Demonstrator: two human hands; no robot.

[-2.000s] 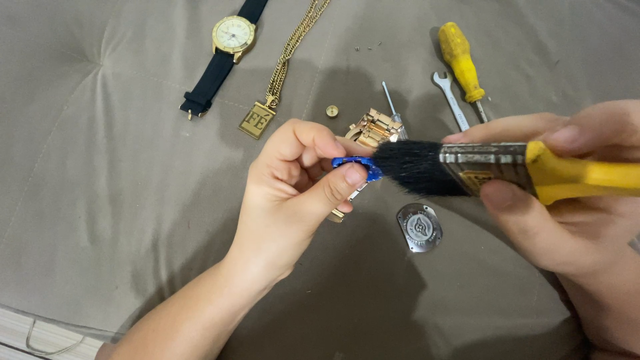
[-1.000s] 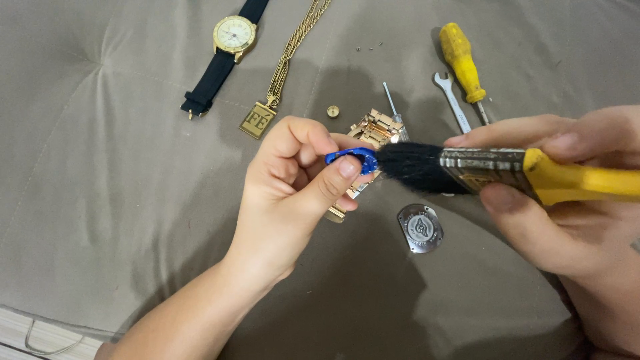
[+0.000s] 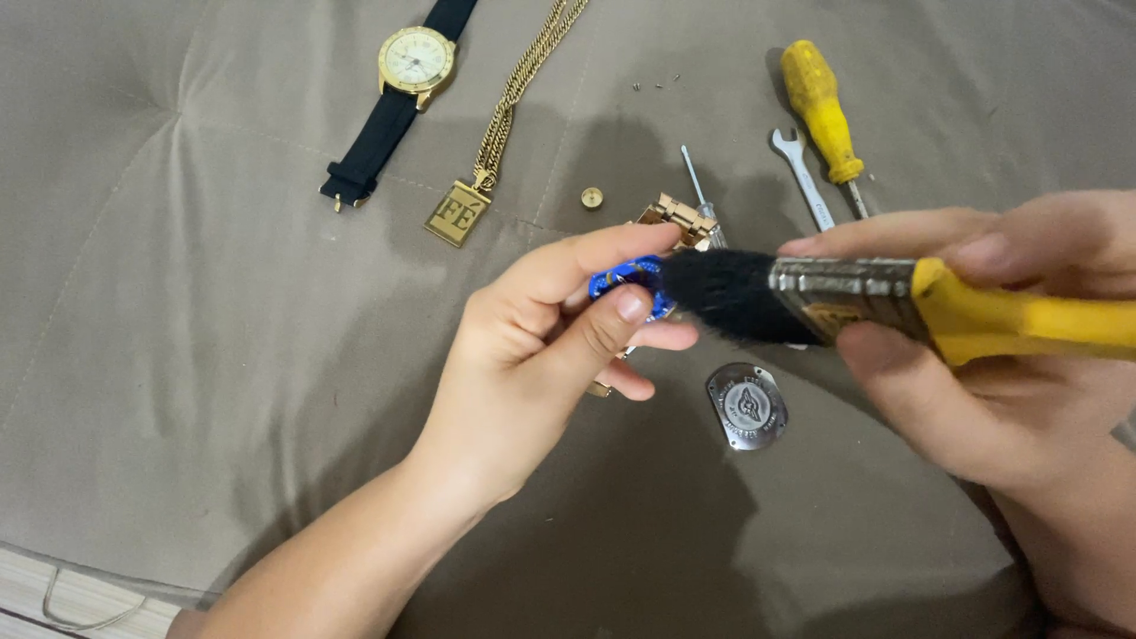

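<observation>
Between its thumb and fingers, my left hand (image 3: 568, 328) pinches a blue watch dial (image 3: 612, 279), partly covered by the thumb. The black bristles of a paintbrush (image 3: 728, 293) with a yellow handle meet the dial's right side. My right hand (image 3: 967, 355) grips that brush near its metal ferrule. Behind my left fingers lies a gold-coloured metal watch band (image 3: 682, 216), mostly hidden. A small screwdriver (image 3: 694, 177) sits against it. Just below the brush, a metal watch case back (image 3: 747, 406) lies flat on the grey upholstery.
A gold watch (image 3: 416, 60) with a black strap and a gold chain with a rectangular pendant (image 3: 458, 213) lie at upper left. Near the centre are a small round gold part (image 3: 591, 198) and several tiny screws (image 3: 658, 86). A yellow-handled screwdriver (image 3: 815, 102) lies beside an open-end wrench (image 3: 801, 173).
The blue dial has turned in my left fingers, showing more of its face than two seconds ago. The brush stays close to it in my right hand.
</observation>
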